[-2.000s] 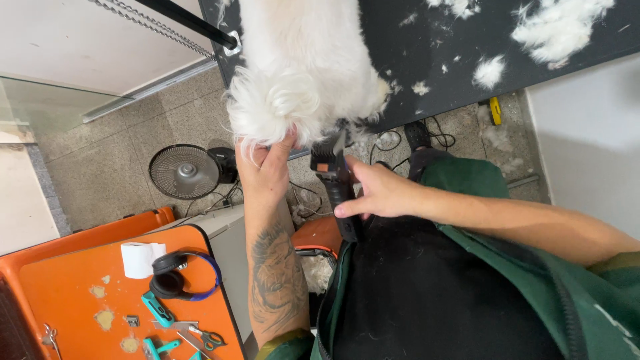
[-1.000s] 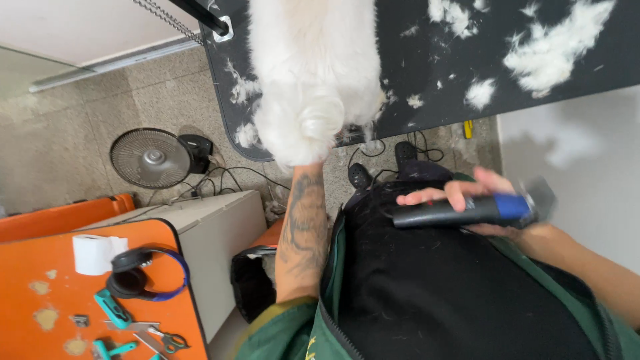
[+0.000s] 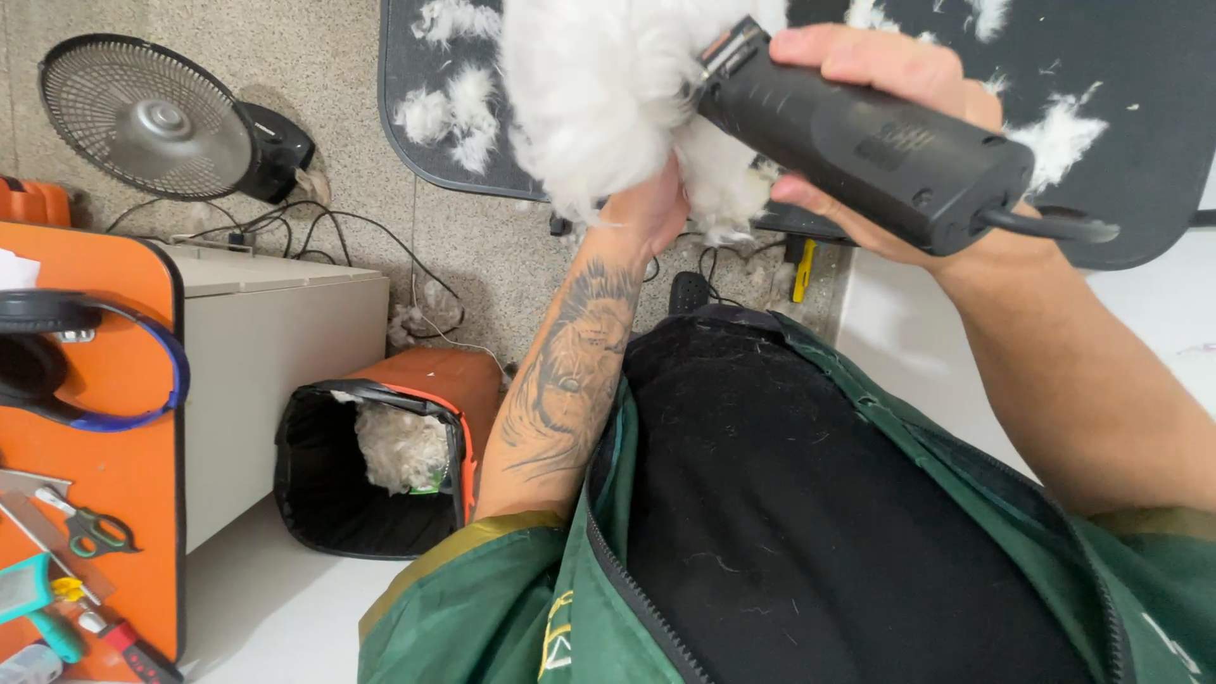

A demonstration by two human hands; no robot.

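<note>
A white, fluffy-coated dog (image 3: pixel 598 104) is at the top centre, on a dark grooming table (image 3: pixel 1140 171) strewn with tufts of cut fur (image 3: pixel 1056 142). My right hand (image 3: pixel 883 123) grips a black corded electric clipper (image 3: pixel 855 142), whose blade end touches or nearly touches the fur. Beneath the dog's fluffy fur, my left hand (image 3: pixel 660 209) has its fingers mostly hidden; it seems to support the dog there, but its grip cannot be made out. The tattooed left forearm reaches up from below.
An orange table (image 3: pixel 95 494) at left holds headphones (image 3: pixel 171 370), scissors (image 3: pixel 100 532) and a teal-handled grooming brush (image 3: pixel 43 598). Beside it are a white cabinet (image 3: pixel 285 304) and a lined bin (image 3: pixel 484 380) with fur inside. A fan (image 3: pixel 157 119) and cables (image 3: pixel 332 223) lie beyond.
My right hand has brought the clipper from beside my body up to the dog's fur, its blade end now toward the dog. The left hand stays at the dog. The view has shifted.
</note>
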